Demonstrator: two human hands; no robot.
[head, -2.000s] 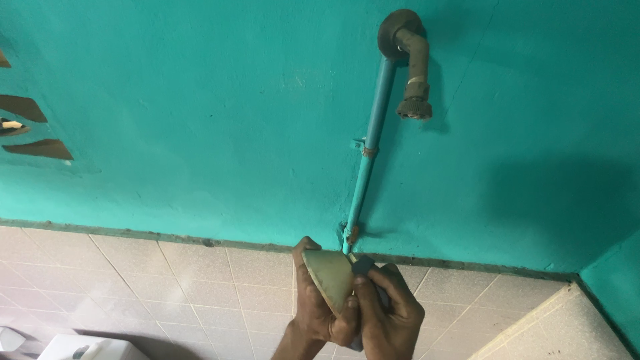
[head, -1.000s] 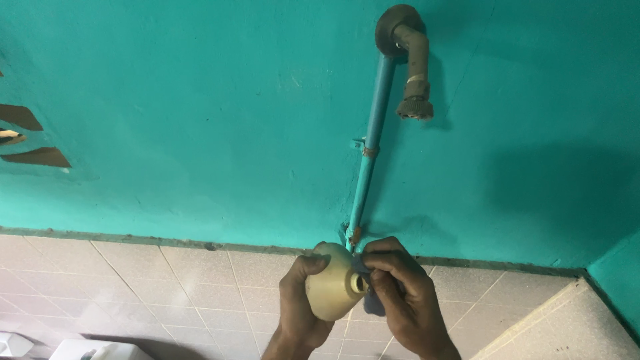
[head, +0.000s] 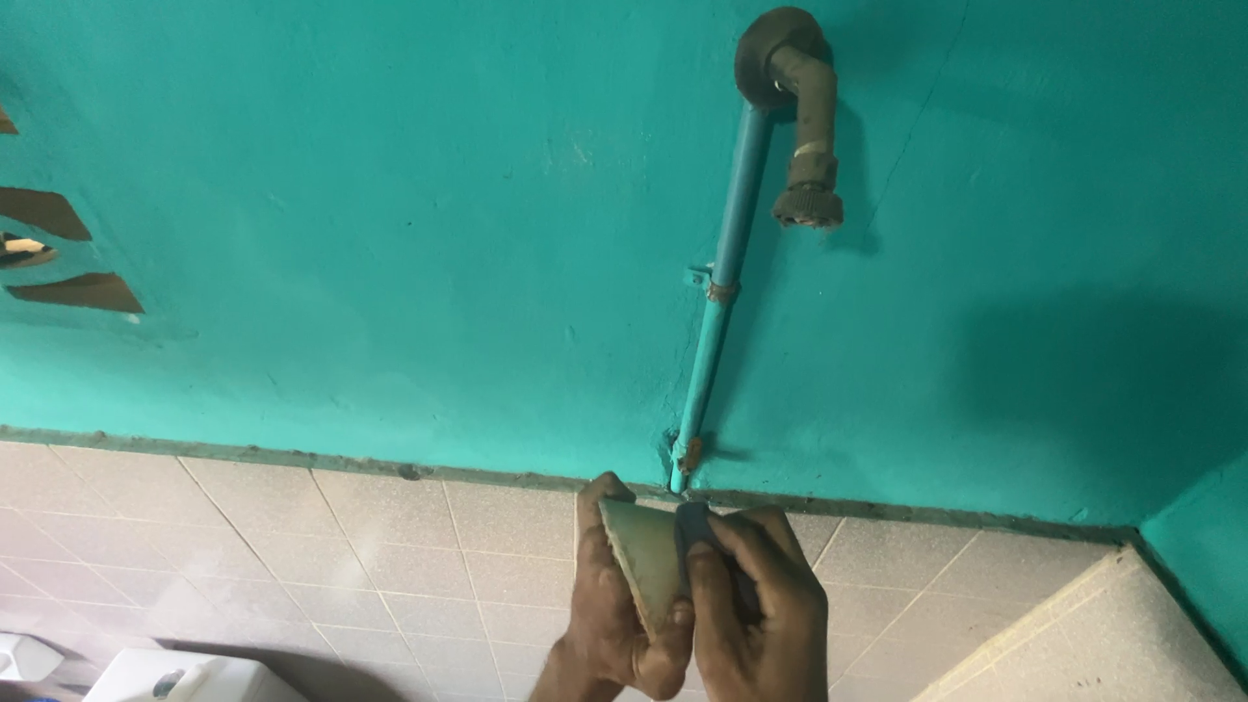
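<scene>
My left hand (head: pixel 624 604) holds a cream-coloured, cone-shaped funnel-like piece (head: pixel 645 556) by its wide, rough-edged end, with the fingers behind and the thumb at its lower rim. The narrow end points right and is hidden. My right hand (head: pixel 765 604) pinches a dark grey flexible piece (head: pixel 692 531), perhaps a cloth or abrasive sheet, against that narrow end. Both hands are side by side in front of the tiled part of the wall, just below the lower end of a painted pipe (head: pixel 717 317).
A dirty wall pipe elbow with a ribbed end (head: pixel 814 136) projects above the hands from the turquoise wall (head: pixel 439 244). A ledge (head: pixel 409 472) tops the pale tiles (head: pixel 517 585). White plastic containers (head: pixel 195 678) stand at lower left, and slotted wall openings (head: pixel 78 292) are further up.
The cone-shaped piece has turned: a second ago its narrow open end faced the camera, and now its wide rim shows from the side. The grey piece has moved up against the narrow end.
</scene>
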